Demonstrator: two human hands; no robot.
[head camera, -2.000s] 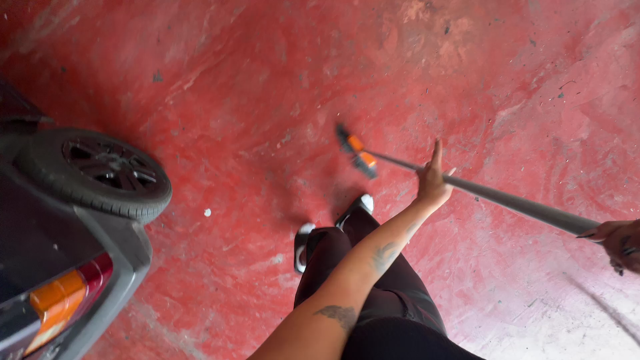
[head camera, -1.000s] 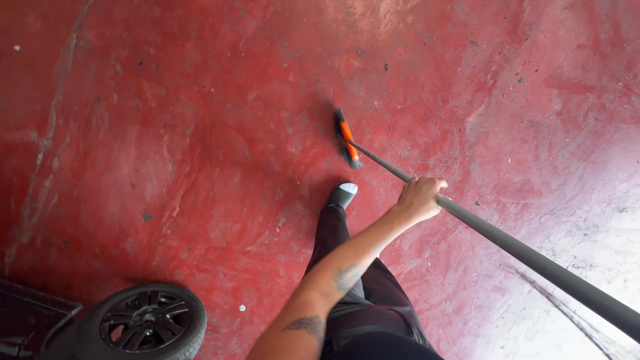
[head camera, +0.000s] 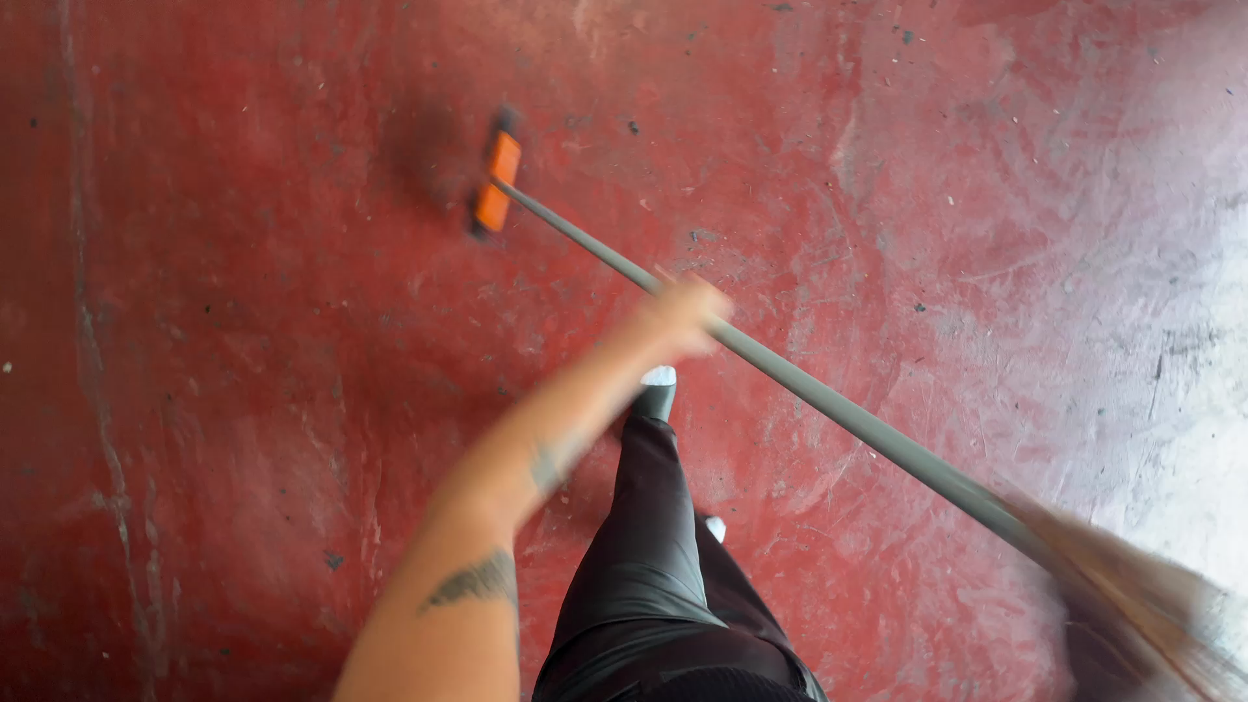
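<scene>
A push broom with an orange head (head camera: 499, 183) and dark bristles is at the upper left of centre, over the red floor. Its long grey handle (head camera: 858, 419) runs down to the lower right. My left hand (head camera: 690, 314), blurred, is closed around the handle's lower part, above my feet. Near the handle's upper end, at the lower right, my right hand (head camera: 1121, 575) grips it, strongly blurred by motion.
Worn red floor (head camera: 292, 390) with scuffs, small specks of debris and a long pale crack at the left surrounds me. Toward the right edge it turns whitish. My feet, one with a pale toe (head camera: 659, 376), stand below the handle.
The broom head has moved left, away from my feet. The car wheel seen at the lower left earlier is out of view. My left hand, with fingers spread two seconds ago, is now closed around the handle.
</scene>
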